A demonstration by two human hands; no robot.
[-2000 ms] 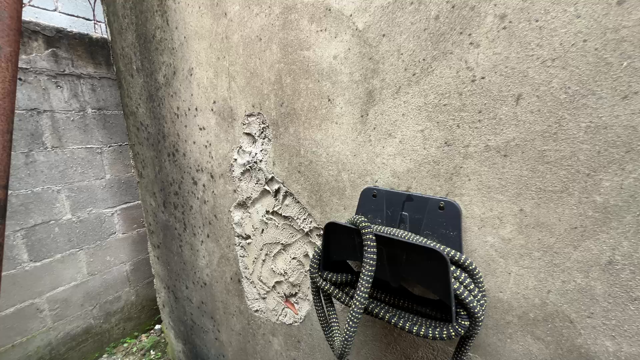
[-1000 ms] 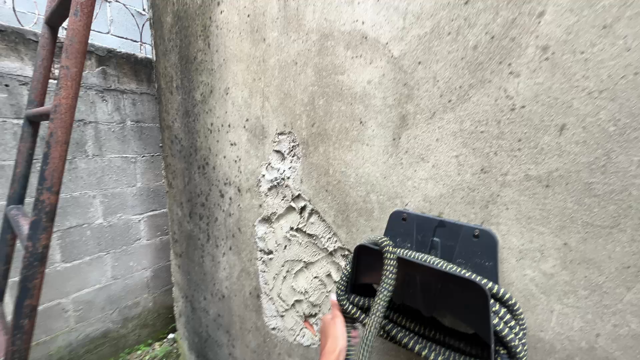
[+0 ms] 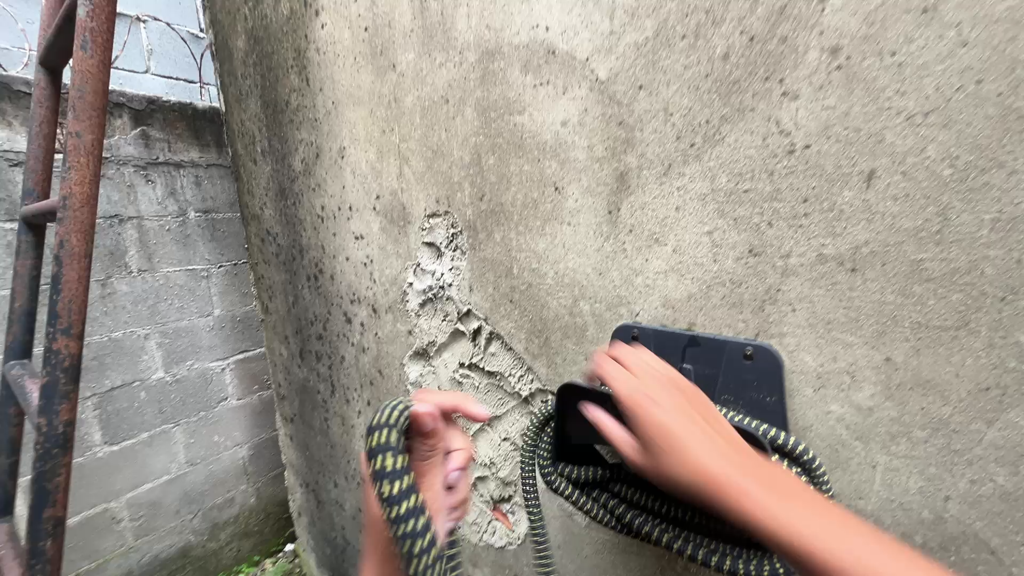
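Observation:
A black plastic hose holder (image 3: 704,364) is fixed to the plastered wall, with several coils of black-and-yellow braided hose (image 3: 640,512) around it. My left hand (image 3: 444,464) holds a raised loop of this hose at the lower middle, left of the holder, with the loop between thumb and fingers. My right hand (image 3: 656,408) is over the holder's front plate, fingers spread and somewhat blurred. Whether its fingertips touch the plate or any hose is not clear.
A rough patch of mortar (image 3: 472,360) lies on the wall (image 3: 720,160) left of the holder. At the far left stands a rusty metal ladder (image 3: 72,264), before a grey block wall (image 3: 176,320) with coiled wire above it.
Both hands are now in view; one second ago only part of one hand showed near the holder's left side. A loop of hose is now lifted away from the holder.

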